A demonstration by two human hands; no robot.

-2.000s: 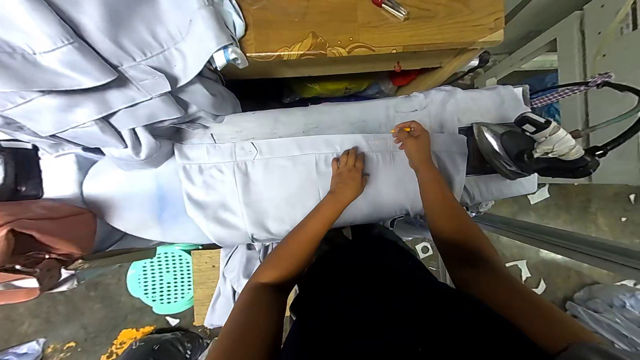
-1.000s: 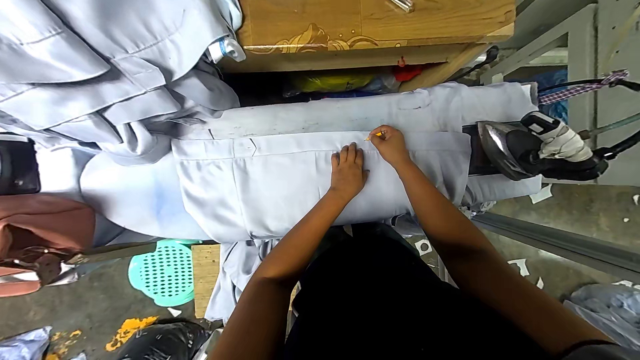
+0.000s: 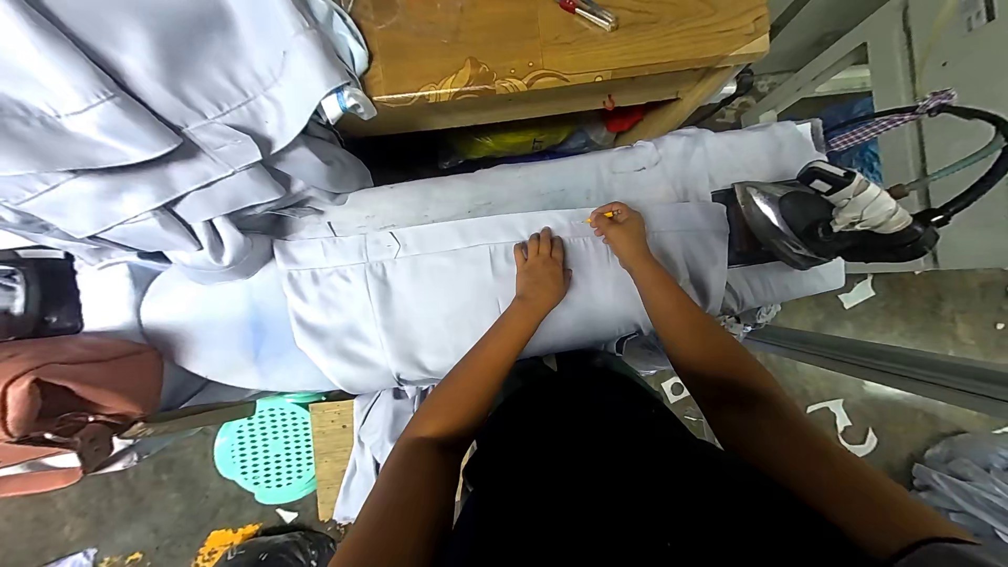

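Note:
A light grey-white garment piece [image 3: 441, 299] lies flat over a long cloth-covered ironing board [image 3: 488, 193]. My left hand [image 3: 543, 272] rests on it, fingers spread, just below the waistband-like upper strip. To its right, my right hand [image 3: 622, 232] pinches a small yellow pencil or marker [image 3: 606, 215], its tip at the strip near the upper edge. Dark marks show on the strip further left. At the board's right end an electric iron [image 3: 787, 220] with a cloth-wrapped handle sits on a dark rest, apart from my hands.
Grey-white garments [image 3: 197, 102] are heaped at the upper left. A wooden table [image 3: 512, 47] with a red-handled tool [image 3: 587, 13] stands beyond the board. A salmon-coloured cloth bag [image 3: 71, 394] and a turquoise perforated stool [image 3: 272, 453] are lower left. The iron's hose [image 3: 976, 173] runs right.
My right hand moved left toward my left hand between the two earlier frames, and now is a little further right again, still holding the yellow tool. My left hand stays on the garment.

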